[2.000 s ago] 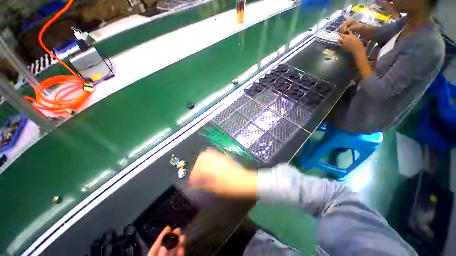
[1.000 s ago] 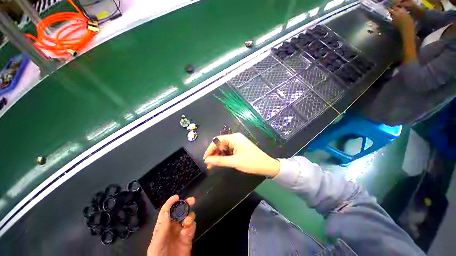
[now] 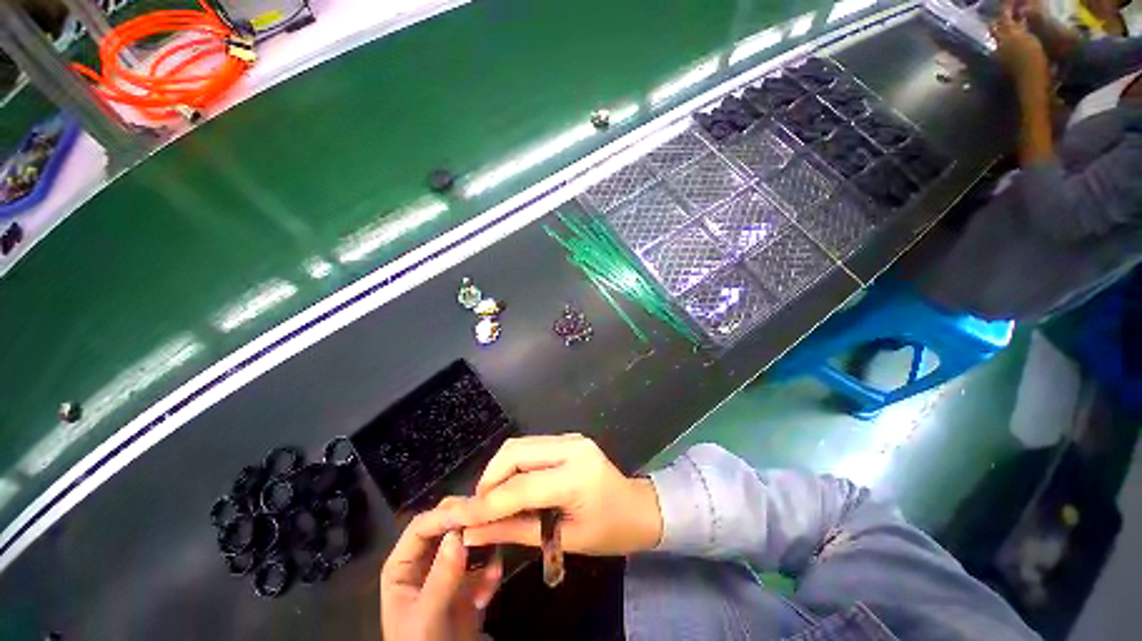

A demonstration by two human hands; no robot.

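Note:
My left hand [image 3: 432,579] is at the bottom centre, fingers closed around a black ring housing [image 3: 481,555], which is mostly hidden by both hands. My right hand [image 3: 564,495] meets it from the right, fingertips touching or very near the left fingertips. Thin dark tweezers [image 3: 552,551] stick out below my right hand; their tips are hidden. A shallow black parts tray [image 3: 432,432] filled with tiny black bits lies just beyond the hands. A heap of black open rings [image 3: 282,516] lies to its left.
Small silvery modules [image 3: 486,328] and a pile of tiny dark parts [image 3: 572,326] lie beyond the tray. Green strands [image 3: 614,282] fan beside a clear celled tray [image 3: 714,244]. The green belt [image 3: 376,150] carries spaced pieces. A neighbouring person [image 3: 1064,225] and blue stool [image 3: 920,357] are at right.
My right hand has moved from near the dark pile, down and left, to meet my left hand. The pile is now uncovered. The belt pieces have shifted left.

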